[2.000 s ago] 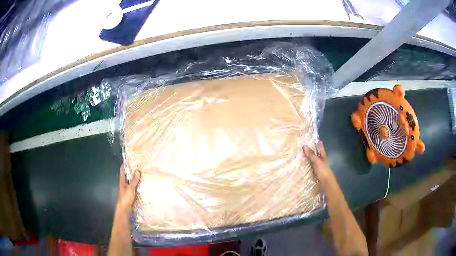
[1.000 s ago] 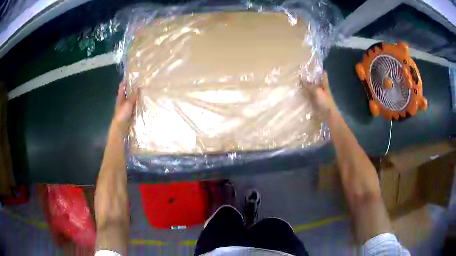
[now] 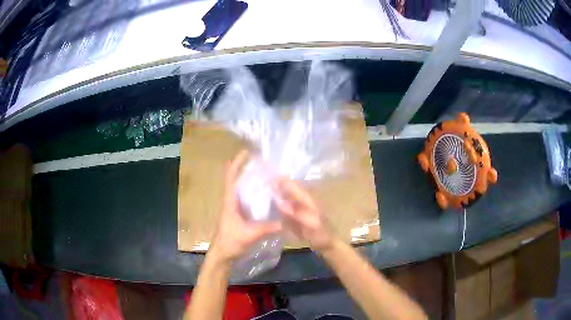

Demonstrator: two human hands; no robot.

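Note:
A flat brown cardboard sheet [image 3: 206, 206] lies on the green bench in front of me. A crumpled clear plastic bag [image 3: 269, 125] is bunched over its middle and back edge, blurred by motion. My left hand [image 3: 241, 212] is closed around the gathered plastic near the sheet's centre. My right hand [image 3: 303, 209] is close beside it, against the same plastic, its fingers bent and blurred. Some plastic also hangs over the sheet's front edge. What lies under the sheet is hidden.
An orange animal-shaped fan [image 3: 457, 161] stands on the bench at the right, with a grey post [image 3: 432, 69] behind. Small green pieces [image 3: 147, 127] lie back left. Open cartons [image 3: 501, 269] are below right, a red stool [image 3: 235, 303] below the front edge. A dark panel [image 3: 216, 25] lies beyond.
The plastic no longer spreads over the sheet; it is bunched at the middle. My hands have moved from the two sides to the centre. The view has shifted.

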